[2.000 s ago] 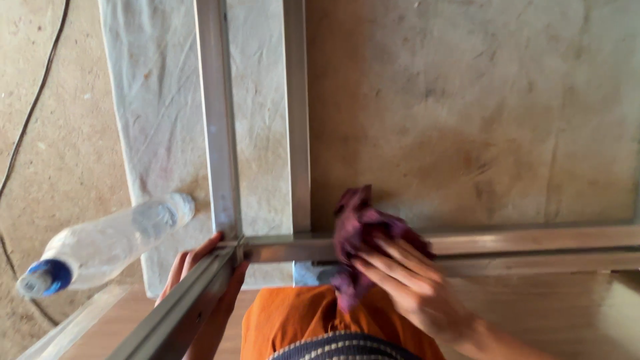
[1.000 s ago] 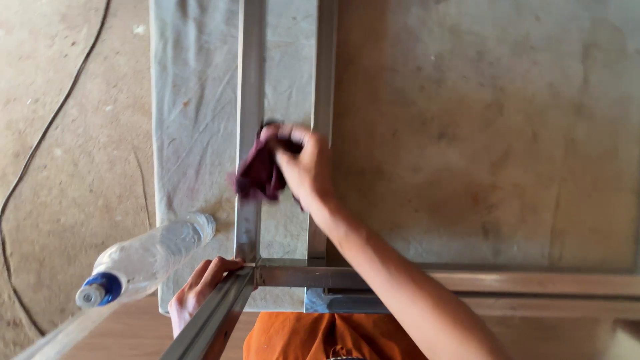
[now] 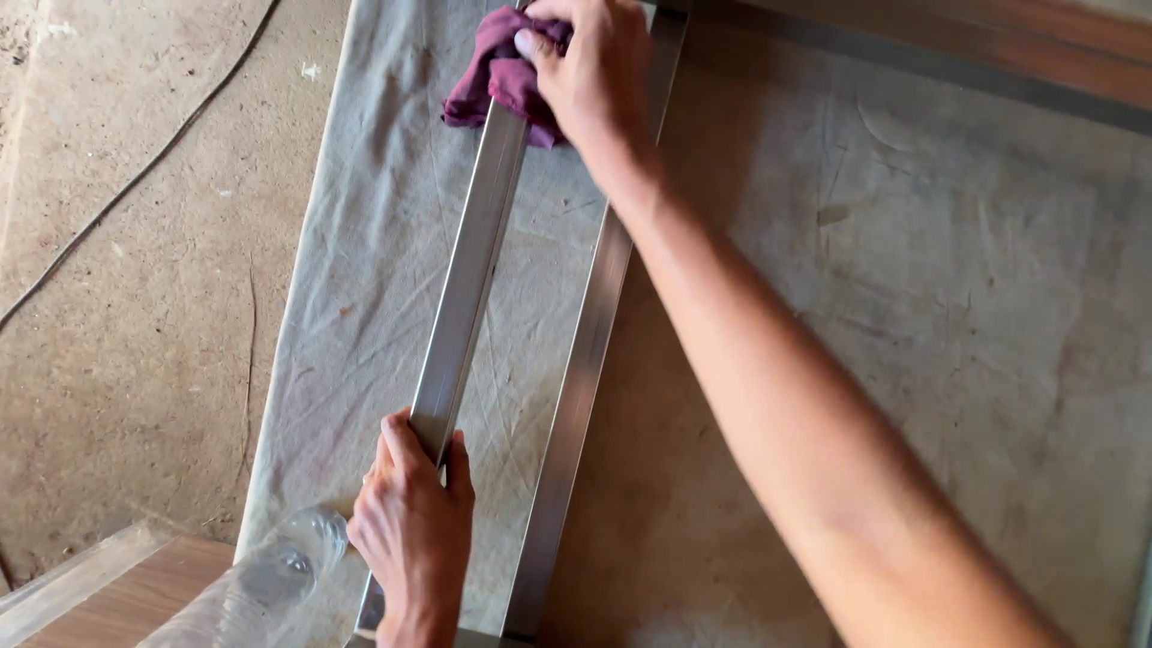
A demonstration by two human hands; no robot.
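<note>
At the top centre, my right hand (image 3: pixel 598 67) presses a crumpled maroon cloth (image 3: pixel 504 76) around the upper part of a metal profile bar (image 3: pixel 463 288). My left hand (image 3: pixel 418 531) grips that same bar lower down, its thumb and fingers on opposite sides. A second metal bar (image 3: pixel 576 396) runs alongside to the right, passing under my right forearm. Both bars lie over a pale grey fabric sheet (image 3: pixel 333 306). The bar's upper end is hidden by the cloth and my right hand.
A clear plastic bottle (image 3: pixel 270 576) lies left of my left hand. A dark cable (image 3: pixel 153 166) crosses the concrete floor (image 3: pixel 117 387). At the bottom left is a wood-grain board (image 3: pixel 135 594); a frame rail (image 3: pixel 972 45) crosses the upper right.
My right hand has carried the cloth from the lower rail to the upright bar and farther up it. My left hand has left the corner and now holds this bar. The view has shifted strongly.
</note>
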